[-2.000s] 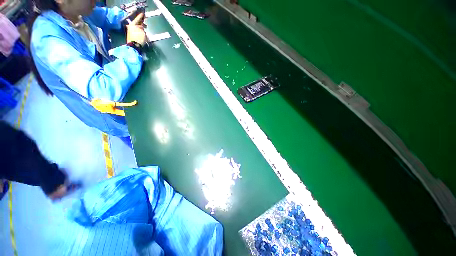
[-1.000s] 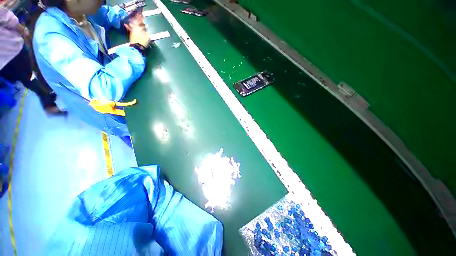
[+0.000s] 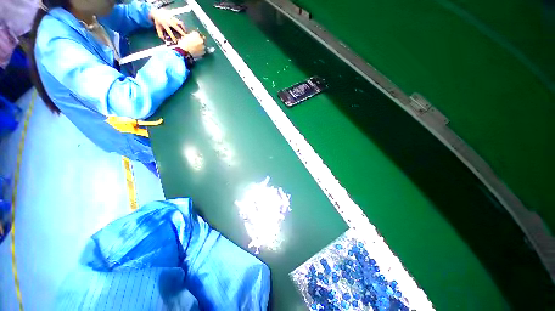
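Note:
Neither of my hands shows; only my blue smock sleeve [image 3: 225,267] is in view at the bottom, and the picture's lower edge cuts it off. Nearest in front of me, a clear plastic bag with many small dark blue parts [image 3: 350,276] lies on the bench at the bottom right. A loose pile of small white strips [image 3: 265,214] lies to its left, overexposed and hard to make out. A dark phone assembly with a pale label [image 3: 302,91] lies on the green conveyor beyond the white edge.
The glossy dark green bench [image 3: 182,127] runs up to a person in a blue smock [image 3: 91,73], whose hands work on a small dark object. A white edge [image 3: 292,130] separates bench and conveyor belt [image 3: 389,176]. Another dark phone assembly [image 3: 230,6] lies farther up.
The phone assembly on the conveyor has shifted up and left. The neighbour's hands have come lower and closer together. The dark-sleeved passer-by's arm at the left has gone from view. My sleeve is nearly still.

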